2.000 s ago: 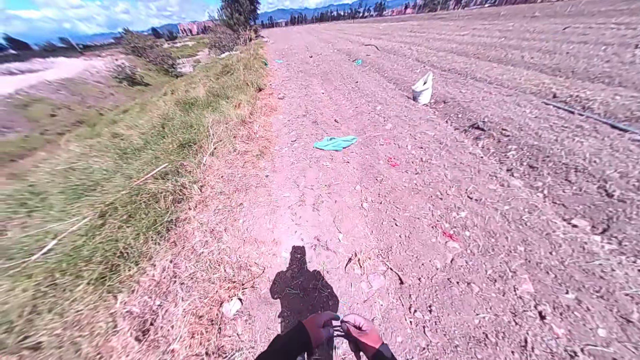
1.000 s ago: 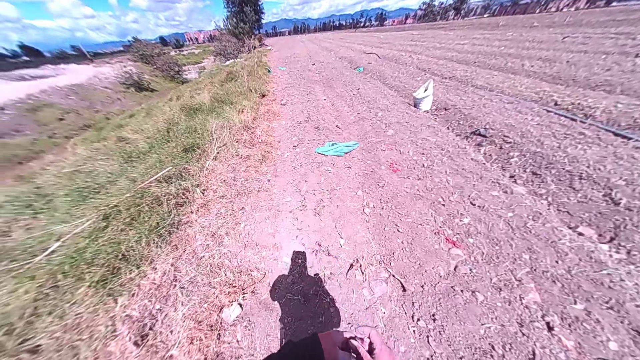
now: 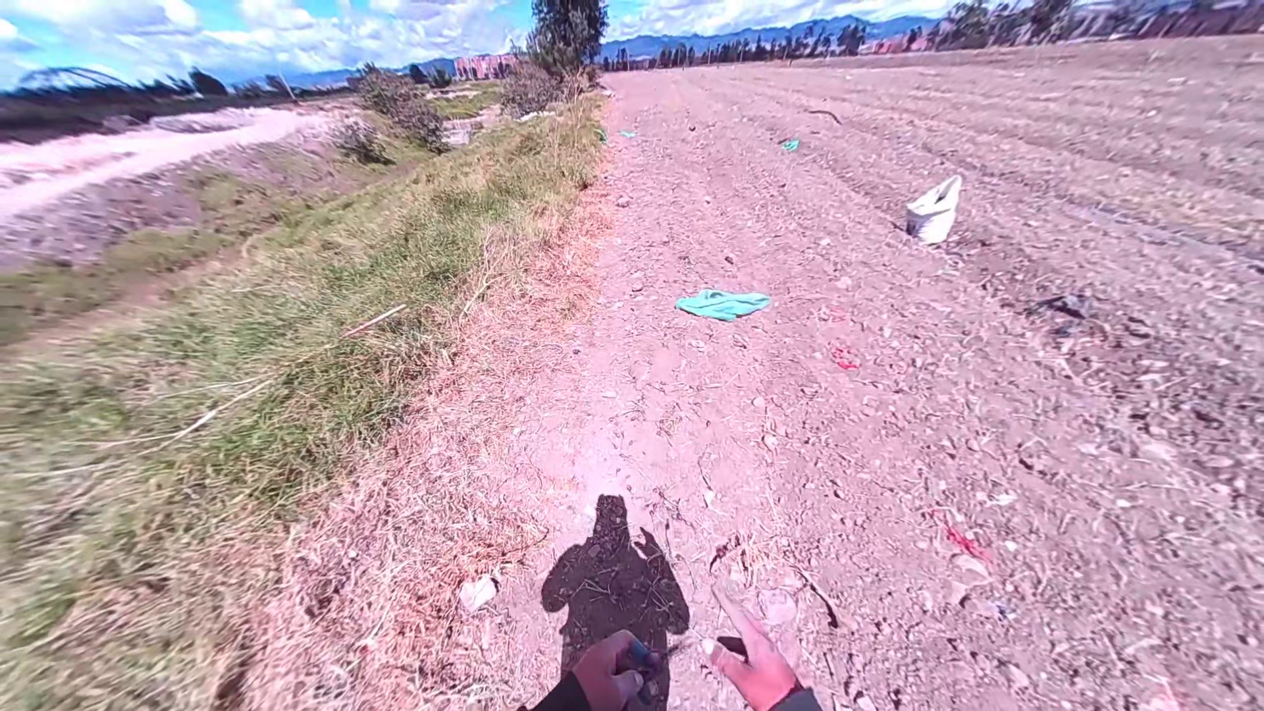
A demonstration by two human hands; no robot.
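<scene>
At the bottom edge, my left hand (image 3: pixel 610 671) has its fingers curled around a small dark object that I cannot make out. Just to its right, my right hand (image 3: pixel 758 664) has its index finger stretched forward and the thumb apart; a small dark thing shows between thumb and finger, too unclear to name. The two hands are apart, with dark sleeves at the wrists. Ahead on the soil lies a crumpled turquoise cloth or sheet (image 3: pixel 723 304). Farther off to the right stands a white sack (image 3: pixel 933 210).
A grass verge (image 3: pixel 395 355) with dry stalks runs along the left, beside a ditch. Tilled soil (image 3: pixel 1037 395) spreads on the right, with red scraps (image 3: pixel 963 541). A pale stone or scrap (image 3: pixel 478 593) lies near the shadow. Trees (image 3: pixel 566 39) stand far ahead.
My hands were together at the bottom edge; now they are apart. My right hand has opened out, with its index finger extended.
</scene>
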